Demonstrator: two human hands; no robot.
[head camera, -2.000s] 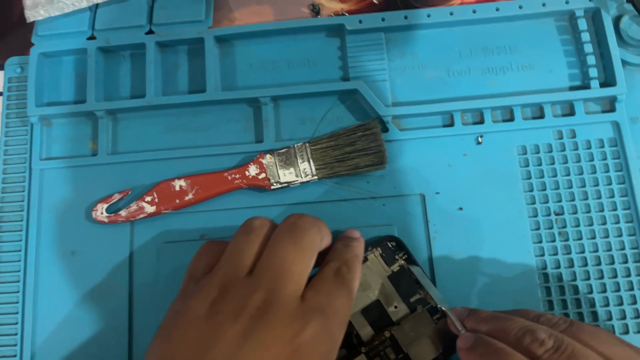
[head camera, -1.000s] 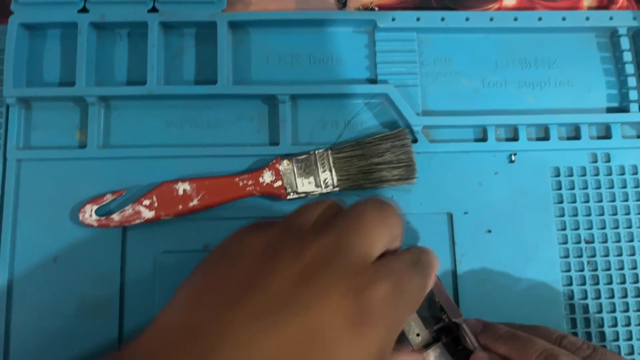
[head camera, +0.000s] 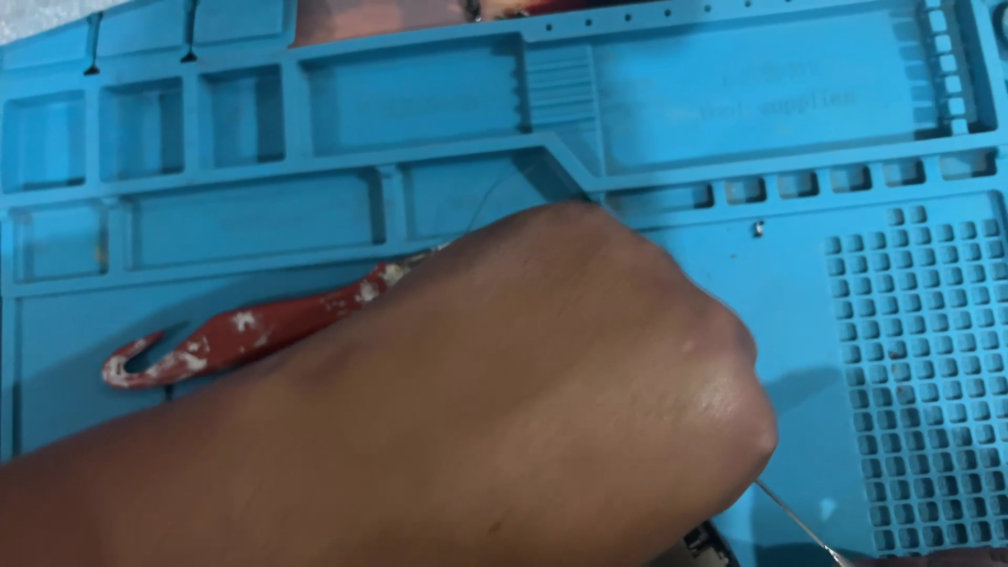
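Note:
My left hand (head camera: 583, 354) reaches across the middle of the head view with its back up; its fingers are hidden beneath it, so what they hold does not show. Under its lower right edge a corner of an opened electronic device (head camera: 706, 545) with a dark frame peeks out. Only a sliver of my right hand (head camera: 937, 557) shows at the bottom right edge, beside a thin metal tool (head camera: 795, 516) that runs up to my left hand. A red-handled paintbrush (head camera: 268, 331) with worn paint lies behind my left forearm, its bristles covered.
A blue silicone repair mat (head camera: 780, 315) with moulded trays (head camera: 409, 94) along its top lies under everything. At the right is a grid of small square pockets (head camera: 921, 378). A tiny metal part (head camera: 758, 228) sits below the trays.
My left hand has moved up and to the right over the mat and now covers the brush's bristles and most of the device. My right hand has mostly left the view at the bottom.

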